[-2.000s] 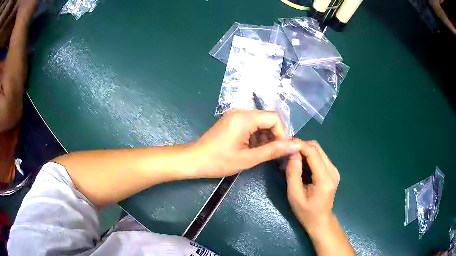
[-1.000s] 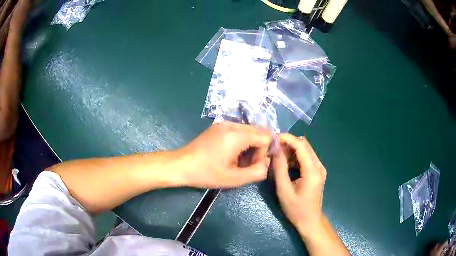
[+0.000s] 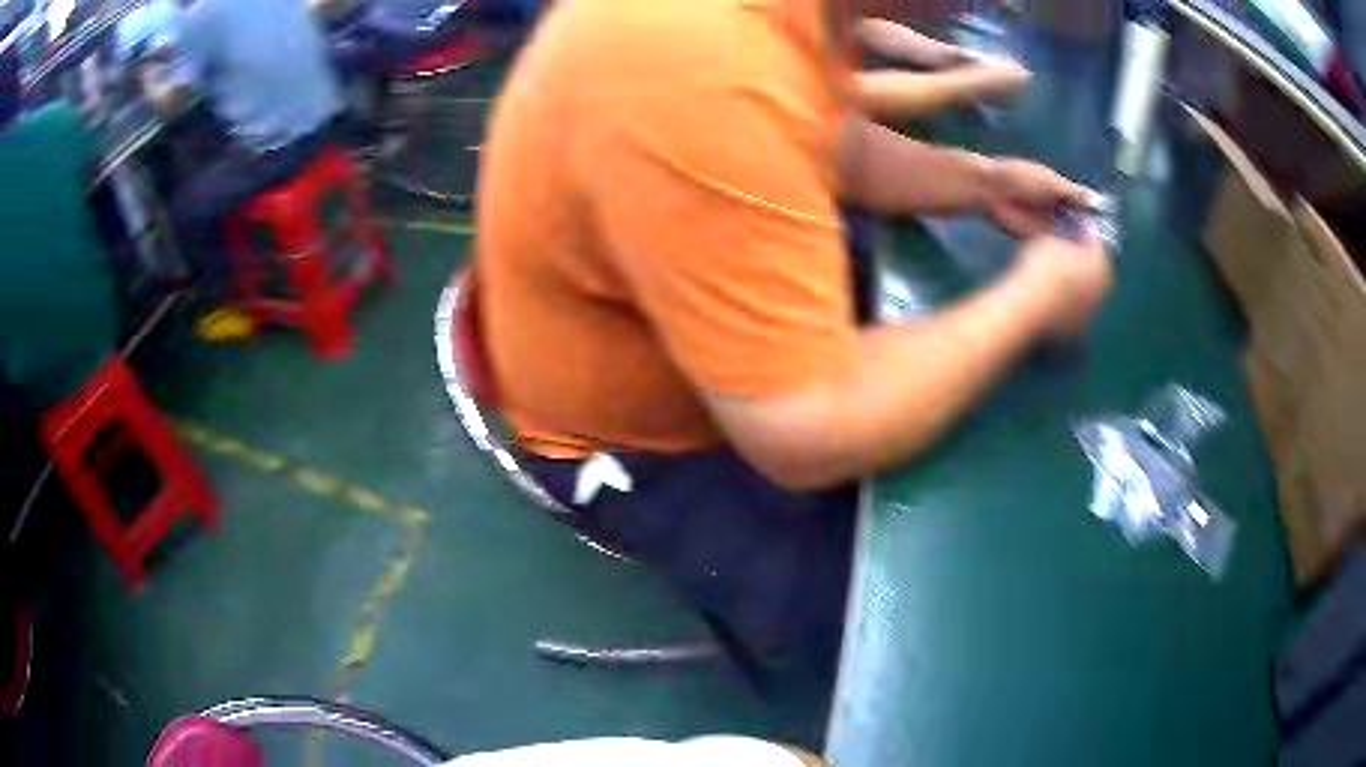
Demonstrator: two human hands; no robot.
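Observation:
A loose pile of shiny clear plastic bags (image 3: 1154, 487) lies on the green table (image 3: 1034, 614) at the right; what is in them is too blurred to tell. Neither my left hand nor my right hand is in view. Only a pale rounded strip, probably my sleeve (image 3: 644, 754), shows at the bottom edge.
A person in an orange shirt (image 3: 659, 225) sits on a metal-framed chair (image 3: 454, 375) at the table, hands on a small shiny item (image 3: 1101, 217). Cardboard (image 3: 1303, 360) stands at the right. Red stools (image 3: 307, 240) stand on the floor behind, with another person (image 3: 262, 68).
The view has swung left, away from my hands and the bags in front of me. Both my hands have left the picture; the person in orange now fills the middle.

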